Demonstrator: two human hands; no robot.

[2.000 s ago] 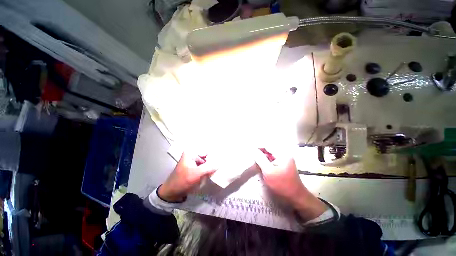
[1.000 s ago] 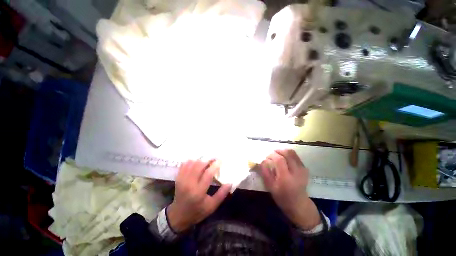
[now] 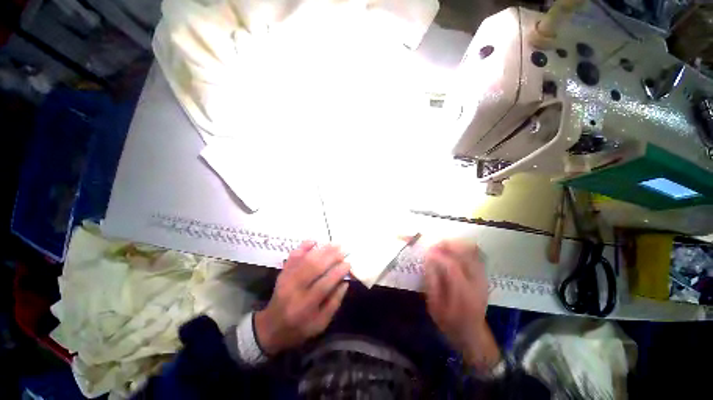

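A small pale garment piece [image 3: 372, 258] lies at the table's front edge, its pointed lower end over the edge, with glare washing out its upper part. My left hand [image 3: 303, 295] has its fingertips on the piece's lower left edge. My right hand [image 3: 458, 293] is motion-blurred, to the right of the piece and apart from it, with nothing visible in it. A small dark reddish thing [image 3: 409, 241] shows at the piece's right edge; I cannot tell what it is.
A large cream fabric bundle [image 3: 203, 58] glares behind my hands. The sewing machine [image 3: 500, 101] and green control panel [image 3: 637, 180] are right. Black-handled shears [image 3: 588, 287], a wooden-handled tool [image 3: 557, 238] and a yellow box [image 3: 653, 266] lie right. Crumpled fabric [image 3: 141, 312] and a blue crate [image 3: 51, 176] are left.
My right hand has let go of the small piece and moved a little right. My left hand stays at its left side. The view has shifted since the earliest frame, and the lamp shade is out of it.
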